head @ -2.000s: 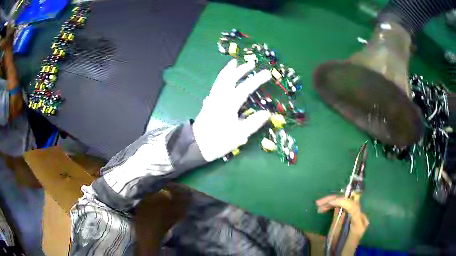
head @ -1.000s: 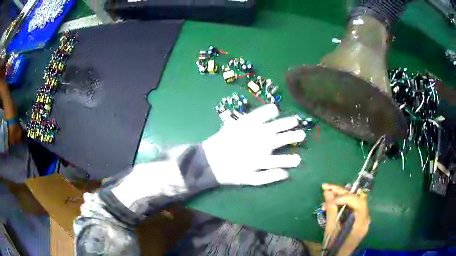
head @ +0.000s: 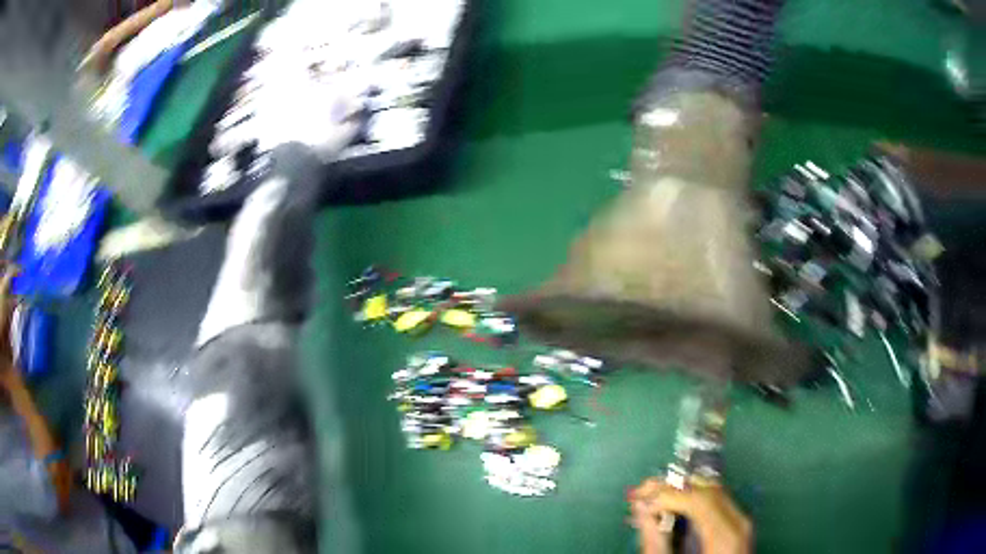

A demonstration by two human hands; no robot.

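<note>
The frame is blurred. My left arm reaches to the black tray (head: 438, 162) heaped with white parts (head: 378, 54). My gloved left hand (head: 322, 121) is over the near part of the heap and blends with it, so its fingers cannot be made out. My bare right hand (head: 697, 517), cut by the bottom edge, grips the soldering iron (head: 701, 438), which points up below the fume hood. Its tip is hidden or blurred. Several circuit boards (head: 465, 403) lie in a loose group on the green bench, with a white part (head: 521, 470) at their near side.
The fume hood (head: 676, 260) on its ribbed hose stands over the bench. A pile of loose wires (head: 854, 238) lies to its right. A black mat (head: 162, 325) with a row of boards (head: 106, 379) is at left. Blue trays (head: 60, 233) and another person's arm (head: 38, 417) are at far left.
My view has shifted and the black tray has come into it. My left hand has left the boards and moved up-left to the tray. My right hand still holds the iron.
</note>
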